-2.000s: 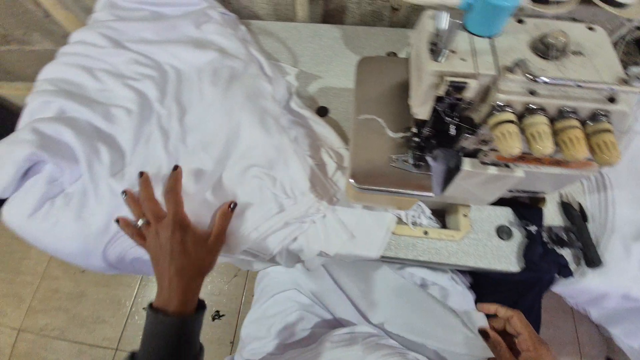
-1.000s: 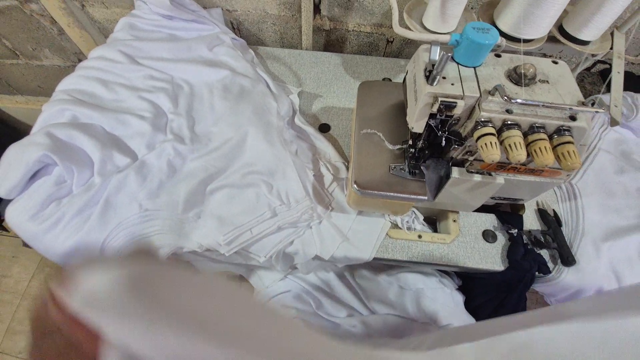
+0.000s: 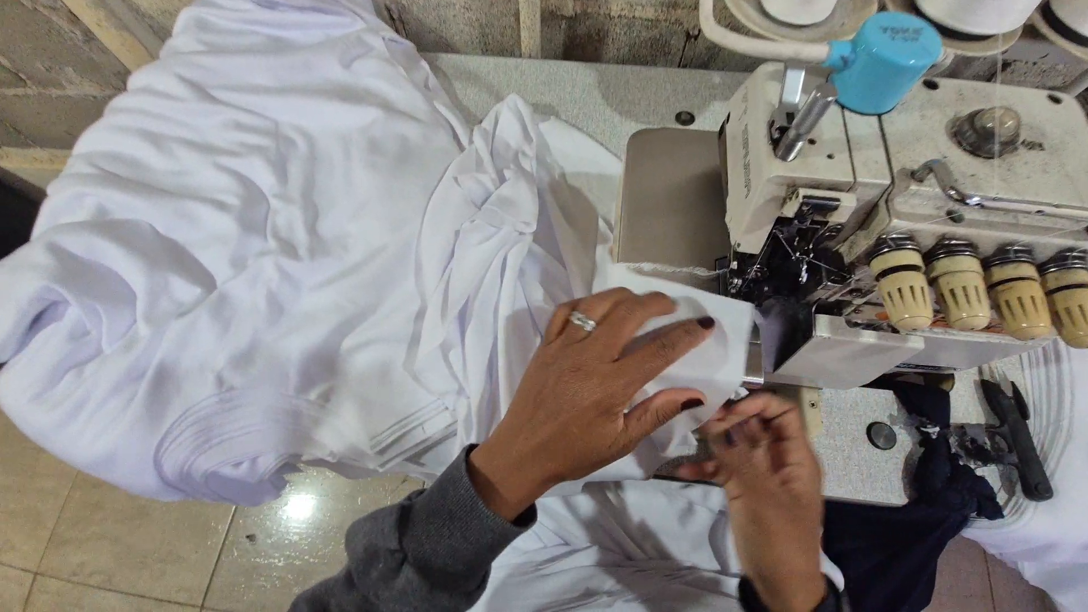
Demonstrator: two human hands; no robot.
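An overlock sewing machine point(image 3: 901, 212) stands at the right, with a thread chain trailing over its metal plate point(image 3: 671, 204). My left hand point(image 3: 599, 382), with a ring on one finger, lies spread on a white fabric piece point(image 3: 714, 340) just left of the presser foot area. Close to it on the right, my right hand point(image 3: 765, 484) is slightly blurred, its fingertips pinching the lower edge of the same piece. Gathered white fabric point(image 3: 501, 229) runs back from my left hand onto a large white fabric pile point(image 3: 280, 170).
Black-handled thread snips point(image 3: 1016, 442) and dark navy cloth point(image 3: 892, 544) lie right of my right hand. Cream tension dials point(image 3: 901, 285) line the machine front. White thread cones point(image 3: 977, 13) stand behind. More white fabric point(image 3: 620, 544) hangs below the table edge.
My left hand has moved right from the big pile to the machine plate. My right hand is now beside it. A white piece blurred across the foreground one second ago; white fabric now lies bunched over the pile's right side.
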